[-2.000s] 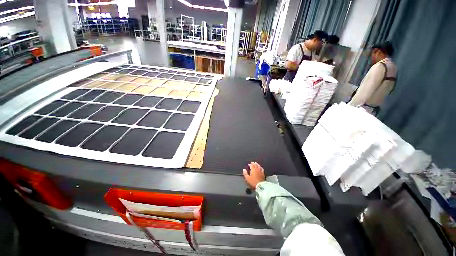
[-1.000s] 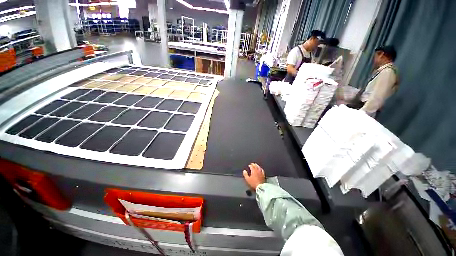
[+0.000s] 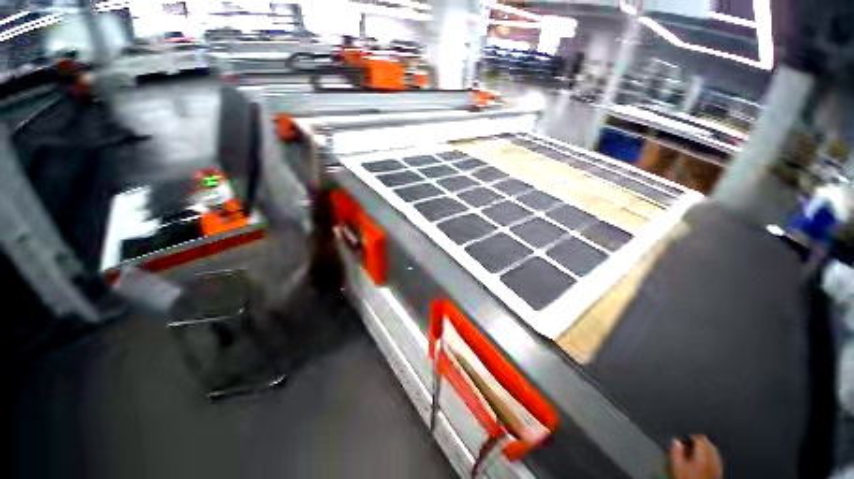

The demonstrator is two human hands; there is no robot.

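One hand of mine (image 3: 698, 459) shows at the bottom right, small and cut off by the lower edge. It rests on the grey edge of the cutting table (image 3: 637, 447); from its place I take it as my right hand. It holds nothing that I can see; its fingers look slightly bent and blurred. My left hand is out of the picture. A white grid sheet (image 3: 599, 297) lies over dark rectangles on the bed, with tan underlay (image 3: 609, 318) along its near-right edge. The bare dark bed (image 3: 716, 327) lies right of it.
An orange-red pocket (image 3: 541, 412) with papers hangs on the table side, another (image 3: 373, 248) farther left. An operator console (image 3: 225, 217) with an orange panel stands left, a blurred metal-framed stool (image 3: 211, 318) before it. The gantry (image 3: 421, 131) spans the bed's far-left end. White posts stand behind.
The view has swung left, bringing in the console, stool and floor. The white stacks and two people have left view, apart from blurred white at the right edge. My hand now shows at the bottom right.
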